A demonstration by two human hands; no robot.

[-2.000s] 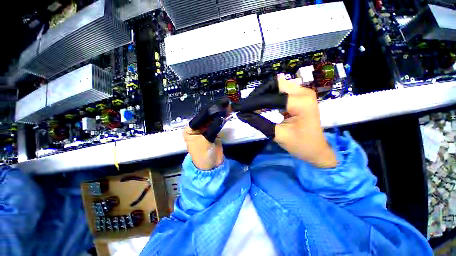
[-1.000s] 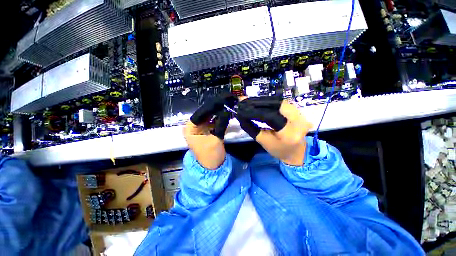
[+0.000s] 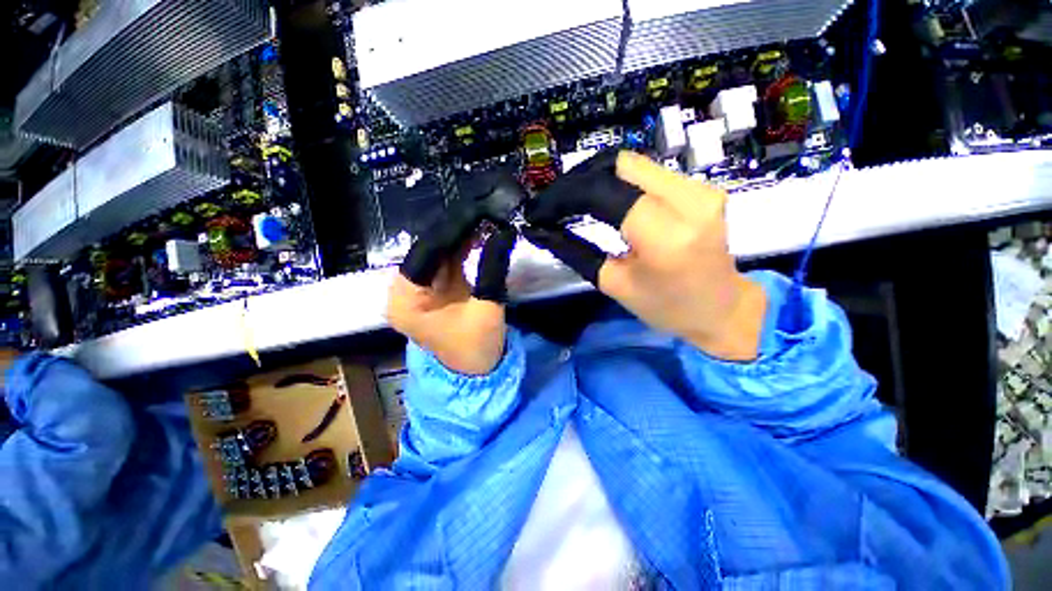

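Observation:
My left hand [image 3: 456, 277] and my right hand [image 3: 663, 242], with black finger cots, meet fingertip to fingertip over the rail at the board's front edge. A small part [image 3: 518, 216] shows between the fingertips; it is mostly hidden and I cannot tell what it is. Behind them lies the black circuit board [image 3: 398, 191] with long silver heatsinks [image 3: 496, 52]. A toroidal coil [image 3: 539, 158] stands upright just behind my fingertips. White block components [image 3: 705, 144] and another coil [image 3: 794, 102] stand to the right.
A silver conveyor rail [image 3: 900, 204] runs along the board fronts. A cardboard tray [image 3: 277, 404] at lower left holds coil modules [image 3: 275, 476] and red-and-black cutters [image 3: 324, 418]. Small cream blocks [image 3: 1027, 427] lie at lower right. Another person's blue sleeve [image 3: 98, 462] is at far left. A blue cord [image 3: 825, 214] rises from my right wrist.
The board and heatsinks sit a little higher in view. My fingertips stay together at the small part; my right index finger is raised more. The blue cord has shifted right.

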